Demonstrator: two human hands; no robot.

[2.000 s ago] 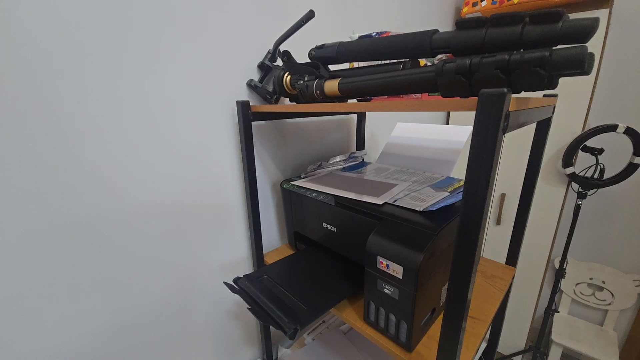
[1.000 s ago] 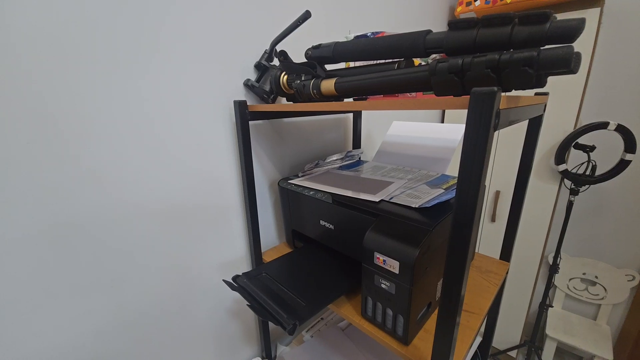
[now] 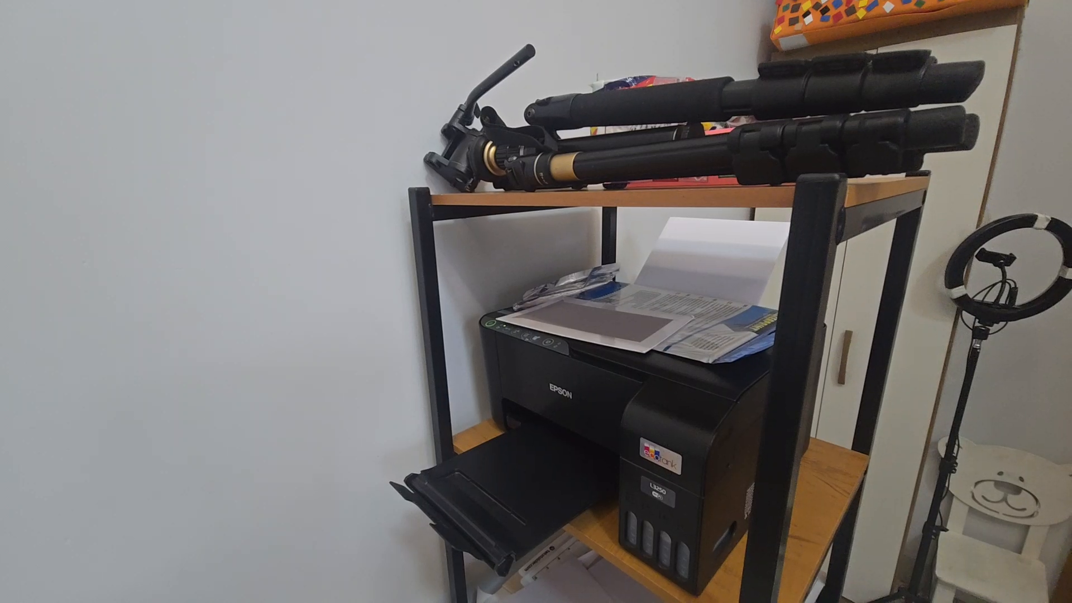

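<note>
Neither of my hands is in the head view. A black Epson ink tank printer (image 3: 561, 394) stands on the middle shelf of a rack, its output tray (image 3: 519, 486) pulled out at the front. On its lid lie a sheet with a grey printed block (image 3: 599, 324), a printed plastic packet (image 3: 712, 327) and a crumpled silvery wrapper (image 3: 565, 287). A white sheet (image 3: 712, 260) rises at the back of the printer. Above, a folded black tripod (image 3: 653, 159) lies on its side across the wooden top shelf (image 3: 611, 198).
Black metal posts (image 3: 791, 377) frame the rack beside a pale wall. At right are a white cabinet door (image 3: 921, 335), a ring light (image 3: 955, 293) on a stand and a white bear-faced chair (image 3: 1001, 494). A patterned orange item (image 3: 871, 18) rests on the cabinet. Papers lie below the printer.
</note>
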